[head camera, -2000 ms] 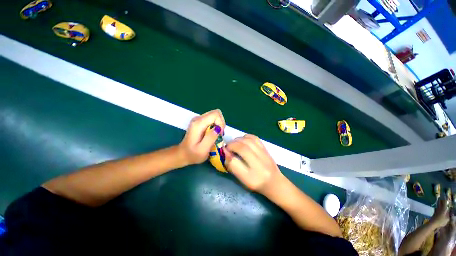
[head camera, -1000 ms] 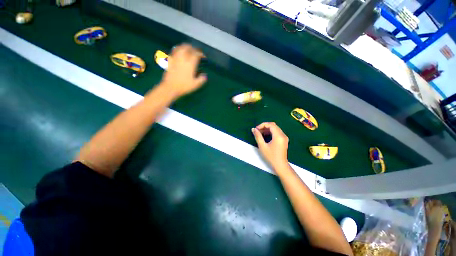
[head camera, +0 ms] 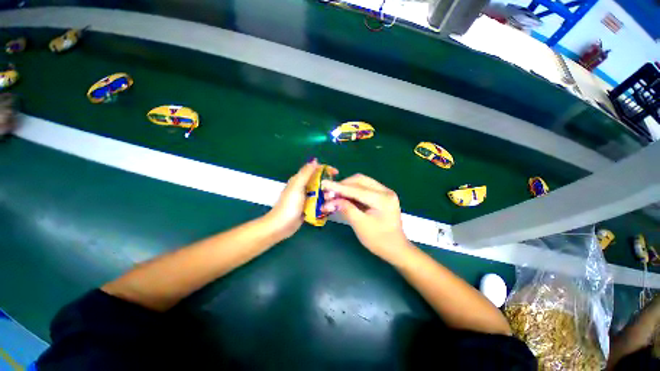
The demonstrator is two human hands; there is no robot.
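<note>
A yellow toy car shell (head camera: 315,197) is held upright above the white rail, its hollow side with dark and blue insides turned to the right. My left hand (head camera: 291,203) grips it from the left side. My right hand (head camera: 369,210) has its thumb and fingertips at the open side of the shell; whether a small part is between them is hidden. Past the rail, a yellow unit (head camera: 353,131) lies on the green belt with a greenish light beside it.
More yellow units lie on the belt, such as one with a wire (head camera: 174,116) at left and one (head camera: 467,195) at right. A white round cap (head camera: 493,289) and a plastic bag of gold-coloured parts (head camera: 553,326) stand at right below the grey post (head camera: 564,197). A neighbour's arm (head camera: 637,333) shows at lower right.
My left hand has come back from the belt and now holds a yellow shell above the rail. My right hand has moved to its open side. A unit at mid-belt now shows a greenish light.
</note>
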